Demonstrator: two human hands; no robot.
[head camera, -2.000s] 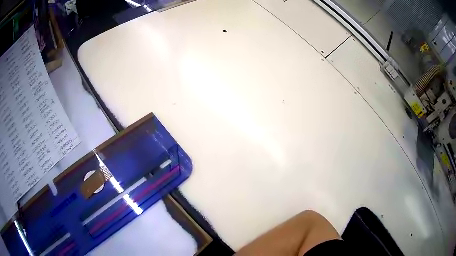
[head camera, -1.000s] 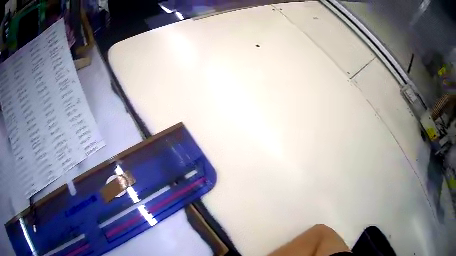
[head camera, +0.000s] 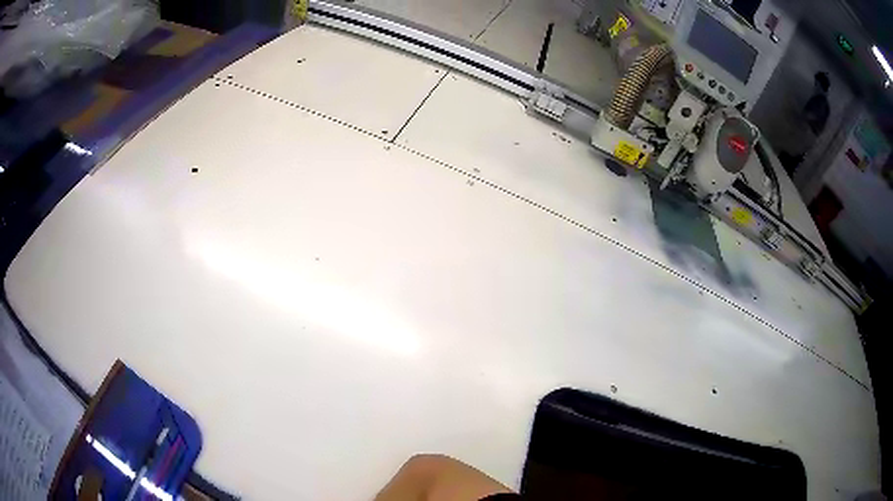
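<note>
The shiny blue template (head camera: 176, 440) lies at the lower left, over the curved edge of the glossy white table (head camera: 392, 225), cut off by the picture's bottom. Its brown top strip, a bright light reflection and part of the brown patch show. A piece of bare skin (head camera: 441, 478), perhaps a bent arm, shows at the bottom edge. No fingers are visible on it, and I cannot tell which side it belongs to. Neither my left hand nor my right hand can be made out.
A large black rounded object (head camera: 666, 455) covers the lower right. At the upper right stand a sewing machine head (head camera: 720, 152), a ribbed hose (head camera: 641, 88) and a control screen (head camera: 725, 44). A metal rail (head camera: 441, 54) crosses the back. Clear plastic film (head camera: 69, 34) lies upper left.
The view has swung right and up. The template and paper list have shifted to the lower left, mostly out of frame. The machine head has come into view, and the black object shows larger.
</note>
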